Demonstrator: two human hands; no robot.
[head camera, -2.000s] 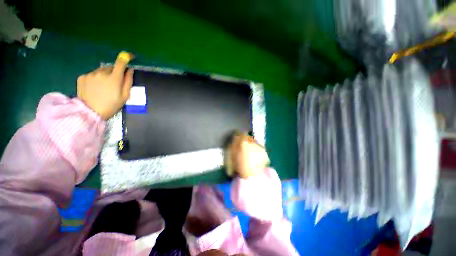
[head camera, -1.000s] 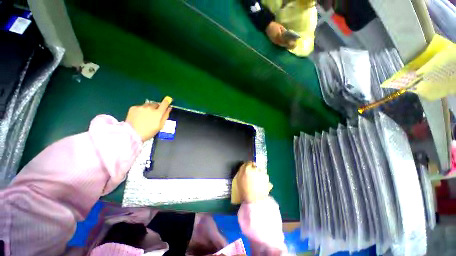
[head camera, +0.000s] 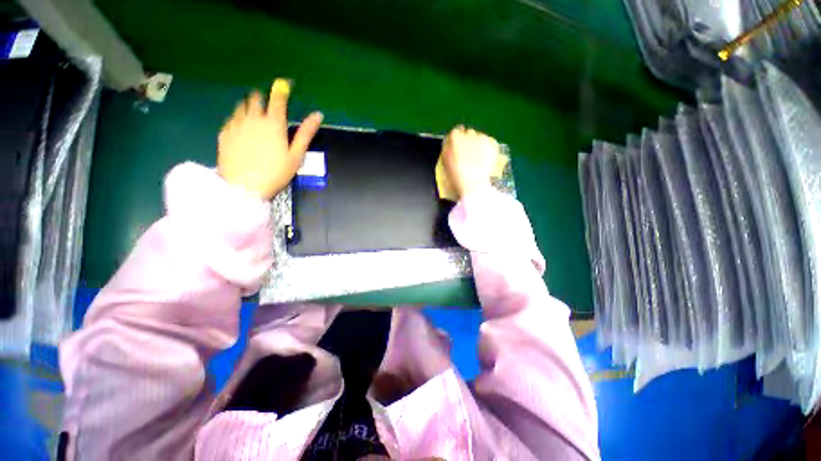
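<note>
A black panel unit (head camera: 378, 194) lies flat on a silvery bubble-wrap sheet (head camera: 369, 275) on the green bench. A white-and-blue label (head camera: 311, 169) is near the panel's left end. My left hand (head camera: 259, 149) is over the panel's upper left corner, fingers spread, with a yellow finger cot (head camera: 282, 88) on one fingertip. It holds nothing. My right hand (head camera: 470, 160) is closed on a yellow wiping cloth (head camera: 444, 180) at the panel's upper right corner. The hand and sleeve hide that end of the panel.
A row of upright bubble-wrap bags (head camera: 693, 225) stands at the right, with more bags (head camera: 684, 36) behind it. At the left are a pale post (head camera: 85, 40) with a hanging tag (head camera: 157, 86), and black units (head camera: 31, 135) with bubble wrap beside them.
My right hand has moved from the panel's lower right corner to its upper right with the cloth. My left hand has spread its fingers. The yellow-clad person has left the view.
</note>
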